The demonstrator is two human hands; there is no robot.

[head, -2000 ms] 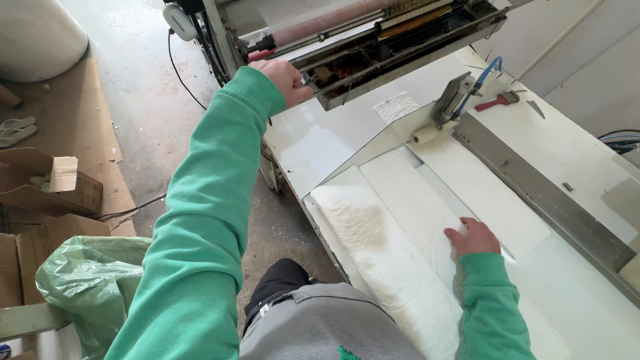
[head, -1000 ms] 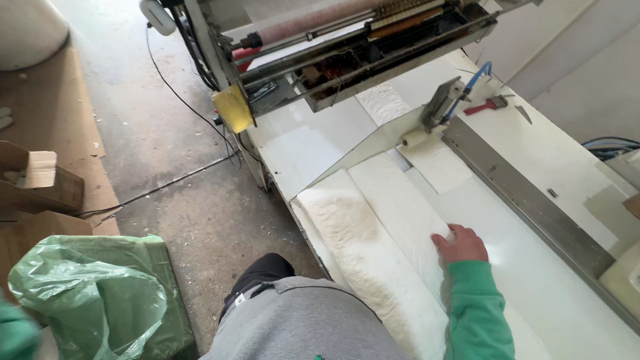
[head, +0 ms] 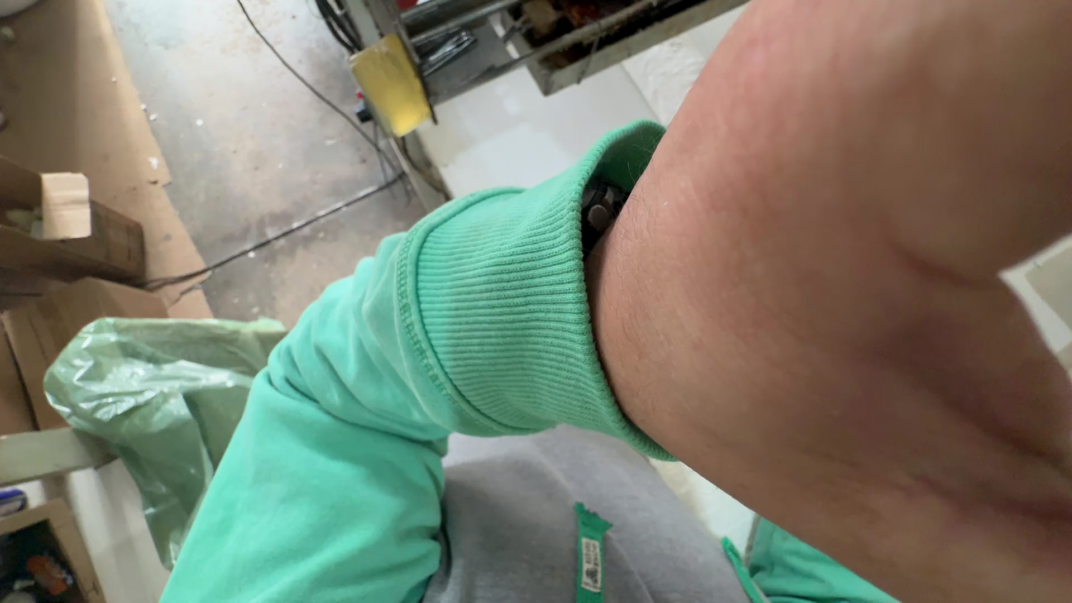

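Observation:
Very close to the camera, my left hand [head: 837,276] fills the right side of the view; its fingers lie outside the frame or cannot be made out. A dark wristwatch [head: 601,205] shows inside the ribbed cuff of the green sleeve [head: 502,310]. Behind the arm is part of the white worktable [head: 519,126], most of it hidden. My right hand is not in view; only a bit of its green sleeve [head: 812,561] shows at the lower right.
A machine frame with a yellow plate [head: 390,84] stands at the top. Green plastic bag [head: 159,377] and cardboard boxes [head: 109,234] are at the left. A black cable [head: 276,234] crosses the floor.
My left hand, at the machine two seconds ago, is now raised close before the camera. My right hand, earlier flat on the white padded material, is out of sight.

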